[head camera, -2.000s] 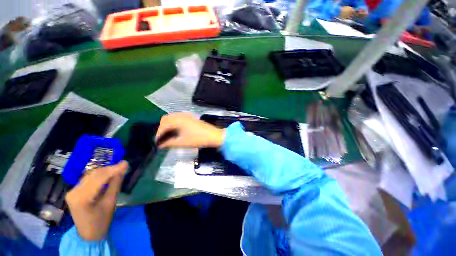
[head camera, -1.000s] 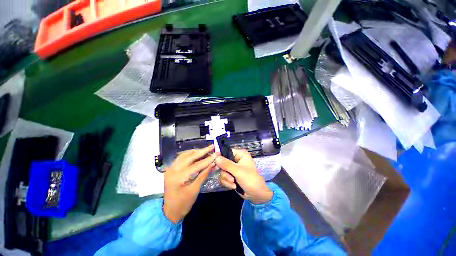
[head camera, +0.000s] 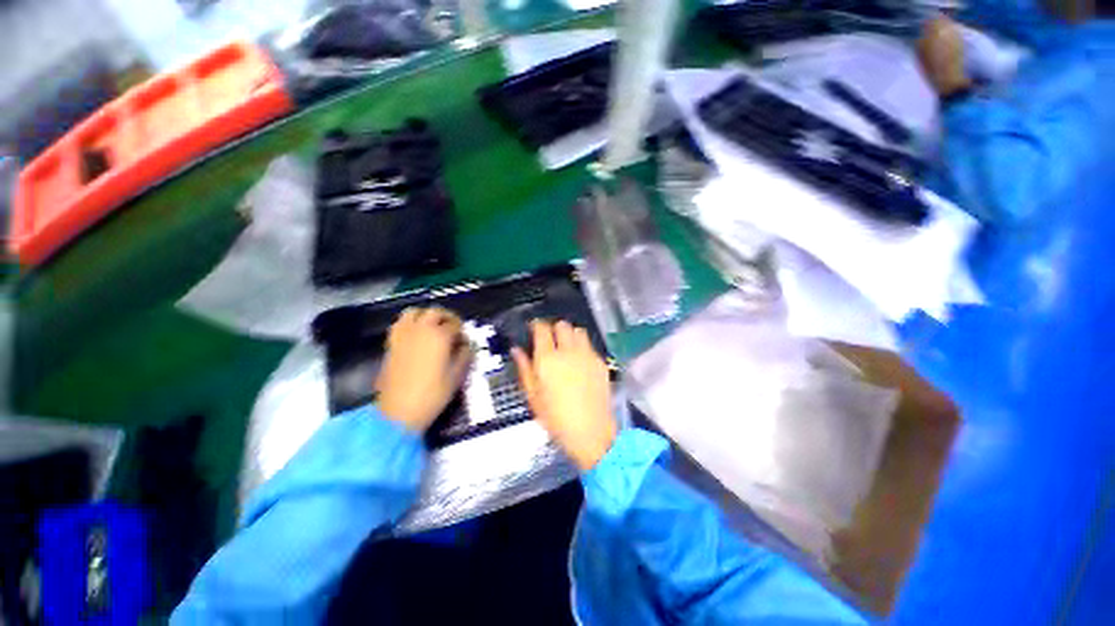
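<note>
The black tray body (head camera: 367, 355) lies flat on a foam sheet (head camera: 471, 483) in front of me, with white centre pieces (head camera: 481, 367) at its middle. My left hand (head camera: 422, 367) is on the tray body just left of the white pieces, fingers curled down. My right hand (head camera: 565, 385) is on it just right of them, fingers bent beside a dark part. The picture is blurred. The fingertips are partly hidden, and I cannot tell whether either hand grips anything.
A second black subassembly (head camera: 379, 232) lies behind. Metal strips (head camera: 626, 251) lie right of the tray by the post (head camera: 638, 86). The blue bin (head camera: 92, 569) is lower left, the orange tray (head camera: 147, 147) upper left. A cardboard box (head camera: 911, 452) is lower right. Another person's sleeve (head camera: 1003, 159) shows at right.
My hands were together at the front of the white pieces and are now apart, one on each side of them. The black bar held in my right hand is no longer clearly visible. The view has shifted.
</note>
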